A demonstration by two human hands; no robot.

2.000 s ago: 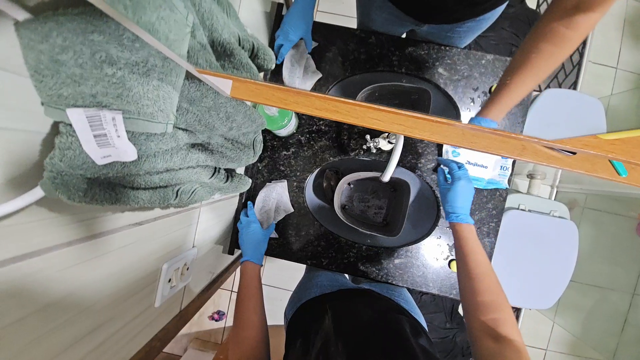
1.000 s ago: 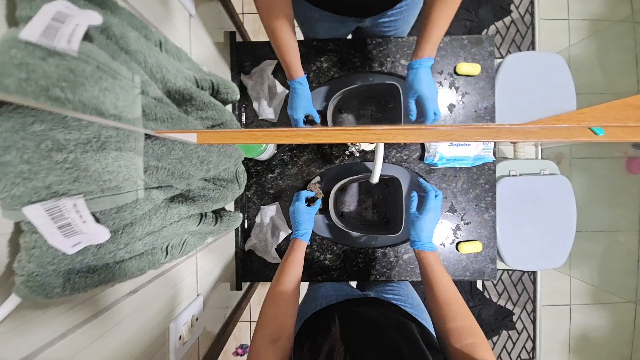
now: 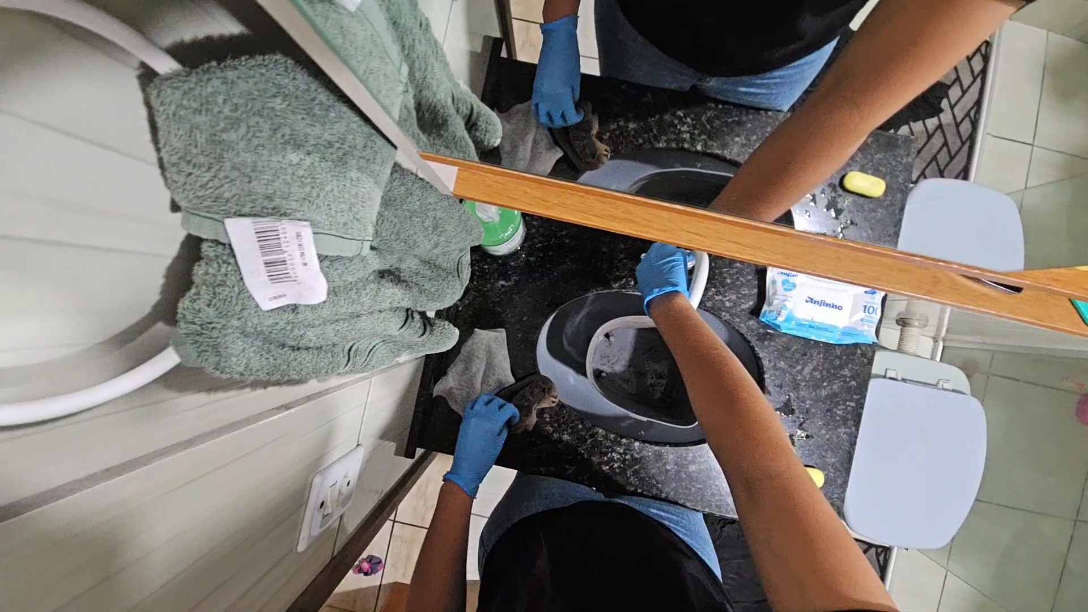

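My left hand (image 3: 483,435), in a blue glove, holds a dirty, dark, crumpled cloth or wipe (image 3: 532,399) at the left of the black sink basin (image 3: 565,391). Beside it on the granite counter lies a greyish used wipe (image 3: 478,367). My right hand (image 3: 665,274), also gloved, reaches over the basin to the base of the white faucet (image 3: 699,280); its fingers are partly hidden, so its grip cannot be told. Dark specks and water lie inside the basin. A pack of wet wipes (image 3: 823,306) stands at the back right.
Green towels (image 3: 314,297) hang on a white ring at the left. A green container (image 3: 500,228) stands by the wood-framed mirror (image 3: 595,208). Yellow soap (image 3: 815,476) lies on the wet counter, partly behind my right forearm. A toilet (image 3: 918,463) is at the right.
My right hand has moved from the basin's right rim to the faucet. My left hand, with the dirty cloth or wipe, has moved away from the basin's left rim toward the used wipe.
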